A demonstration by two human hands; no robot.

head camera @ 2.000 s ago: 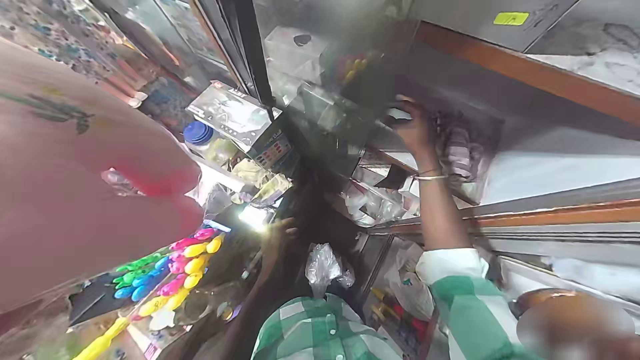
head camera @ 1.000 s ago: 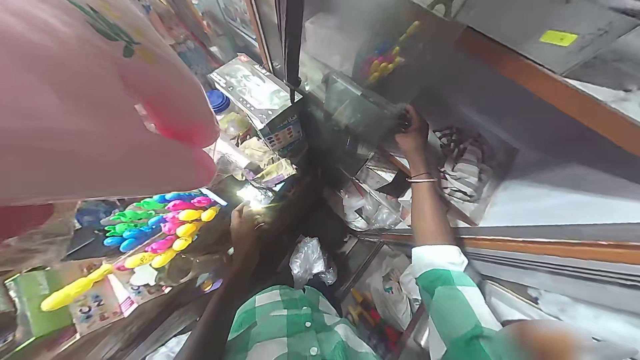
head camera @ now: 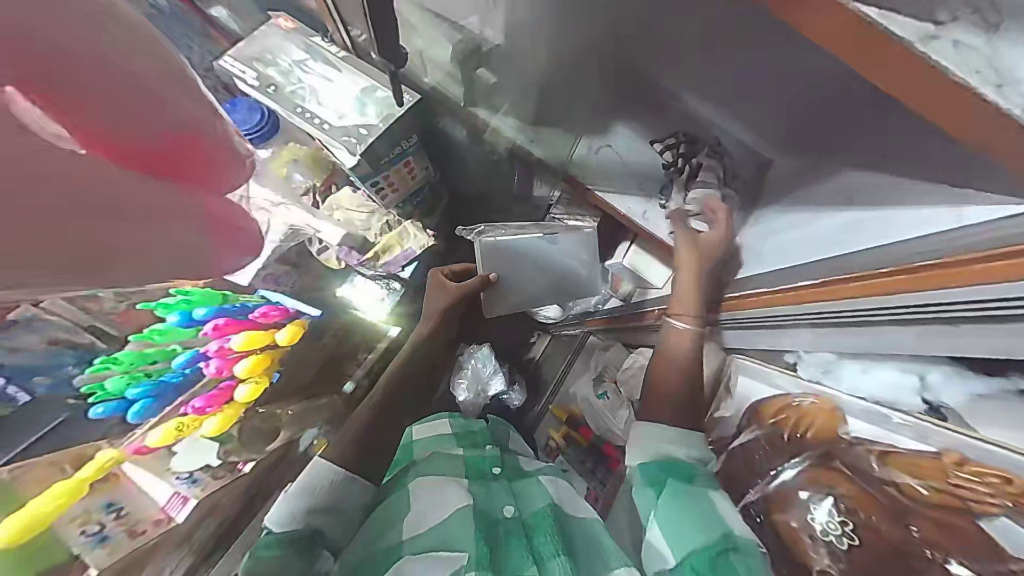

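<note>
My left hand grips the left edge of a flat grey rectangular box, thumb on its face and clear plastic film along its top edge. To the right, my right hand is at a bundle of dark and pale striped items on the white shelf; blur hides whether its fingers are closed on them. Below the flat box lies a crumpled clear plastic bag. A small white box sits between the flat box and my right forearm.
Colourful plastic toys lie at left, below large pink wrapped items. A printed carton and a blue-lidded jar stand upper left. A wooden shelf edge crosses the right, above a plastic-wrapped brown doll.
My left hand has moved right from beside the bright light and now holds the flat grey box. My right hand has moved from a dark box to the striped bundle.
</note>
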